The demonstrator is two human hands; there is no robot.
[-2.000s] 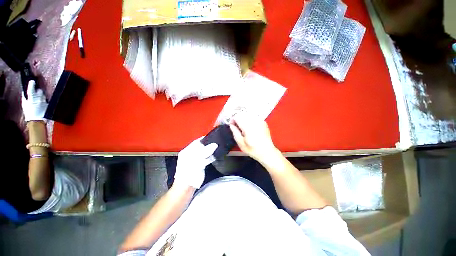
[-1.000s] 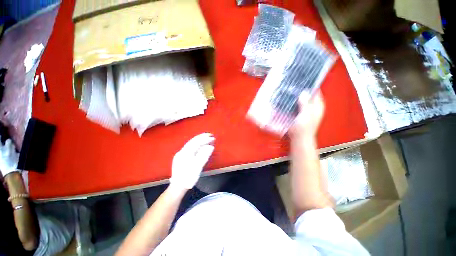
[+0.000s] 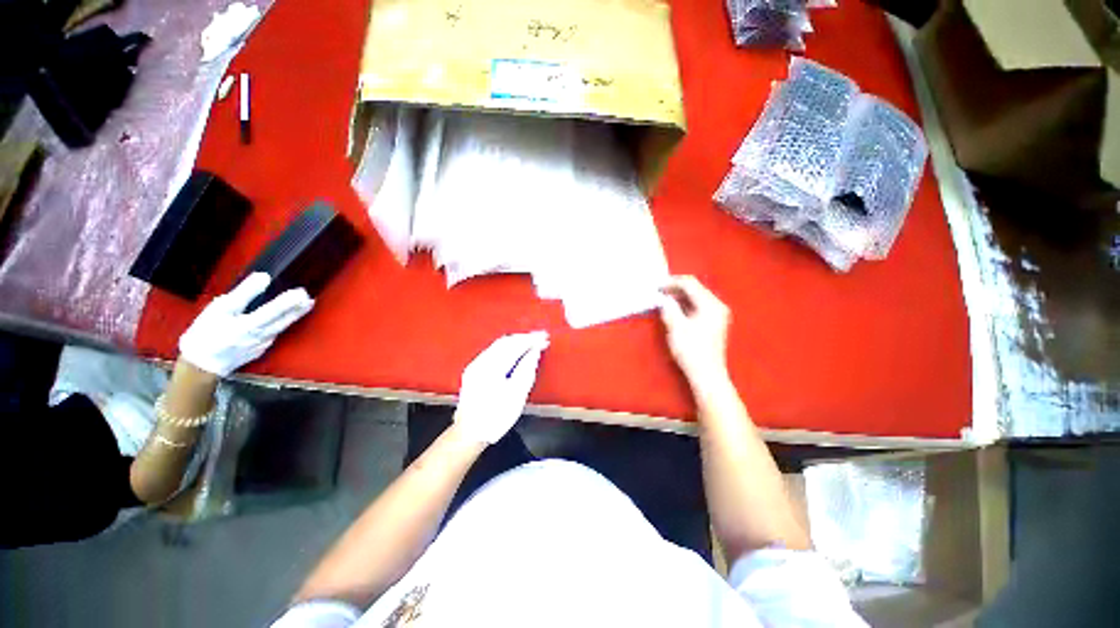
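Observation:
My bare right hand (image 3: 698,329) pinches the corner of a white bubble bag (image 3: 614,272) that sticks out of the bag supply carton (image 3: 522,61). The bag's other end lies among the other empty bags (image 3: 497,196) fanned at the carton's open end. My left hand (image 3: 501,386), in a white glove, is over the table's front edge. Its fingers are close together and I see nothing in it. Bagged units (image 3: 817,160) in silvery bubble bags lie in a pile at the right of the red surface.
Another worker's gloved hand (image 3: 240,329) touches a black unit (image 3: 301,252) at the left, beside a second black unit (image 3: 193,233). A marker pen (image 3: 245,108) lies behind them. More bagged units (image 3: 770,21) lie at the back right. An open carton (image 3: 958,521) stands below the table edge.
The bagged unit has left my right hand, which has moved left to an empty bag. The other worker's hand has come onto the red surface with a second black unit. The view has shifted.

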